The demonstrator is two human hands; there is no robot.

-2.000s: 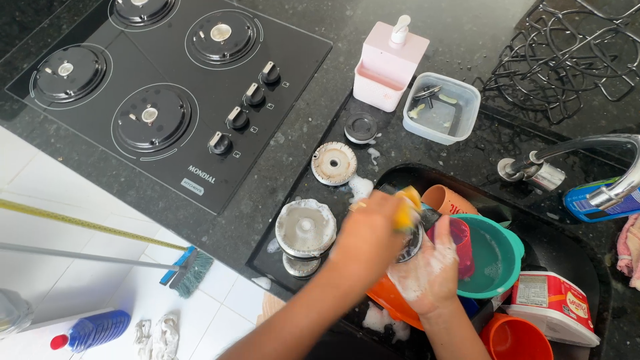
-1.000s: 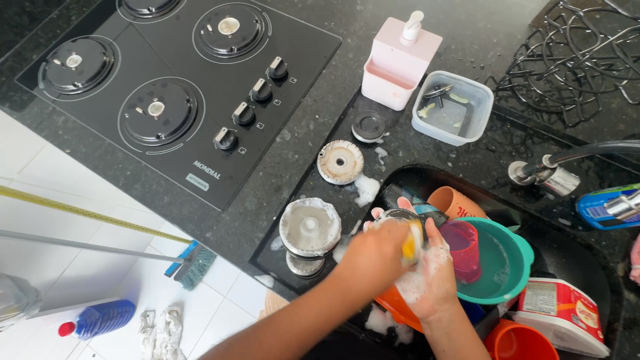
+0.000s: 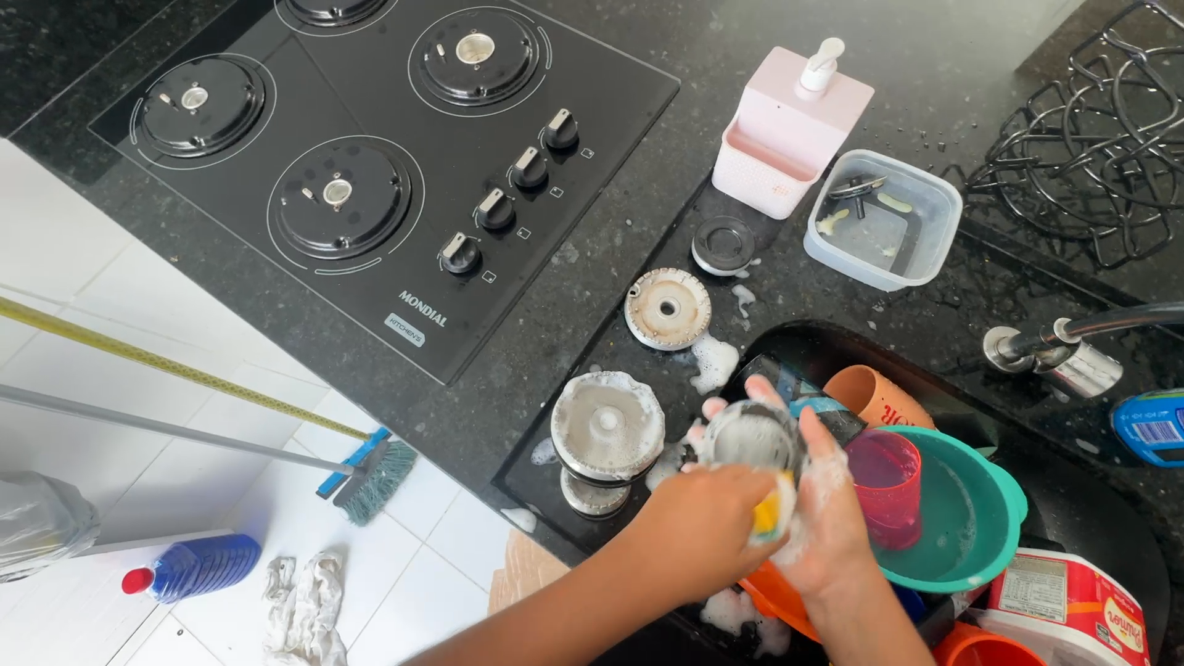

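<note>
My right hand (image 3: 828, 518) is palm up, its fingers and thumb around a round, soapy metal stove burner part (image 3: 751, 435). My left hand (image 3: 708, 532) presses a yellow sponge (image 3: 768, 513), mostly covered by the fingers, against the near side of that part. Left of my hands, a foam-covered burner piece (image 3: 608, 425) rests over other round parts (image 3: 594, 495). Further back lie a pale burner ring with a notched edge (image 3: 667, 309) and a small black-topped burner part (image 3: 723, 244). White foam (image 3: 714, 361) lies beside the ring.
The black sink (image 3: 1101, 518) holds a teal bowl (image 3: 1004, 546), a pink cup (image 3: 883, 490), an orange cup (image 3: 869, 393) and a red-and-white tub (image 3: 1064, 592). Behind are a pink soap dispenser (image 3: 786, 129), a clear container (image 3: 883, 222), black pan supports (image 3: 1091, 148) and a faucet (image 3: 1064, 356). A cooktop (image 3: 555, 231) is left.
The burner part in my right hand has tilted, so its broad round face shows more. The sponge in my left hand has moved to its near side.
</note>
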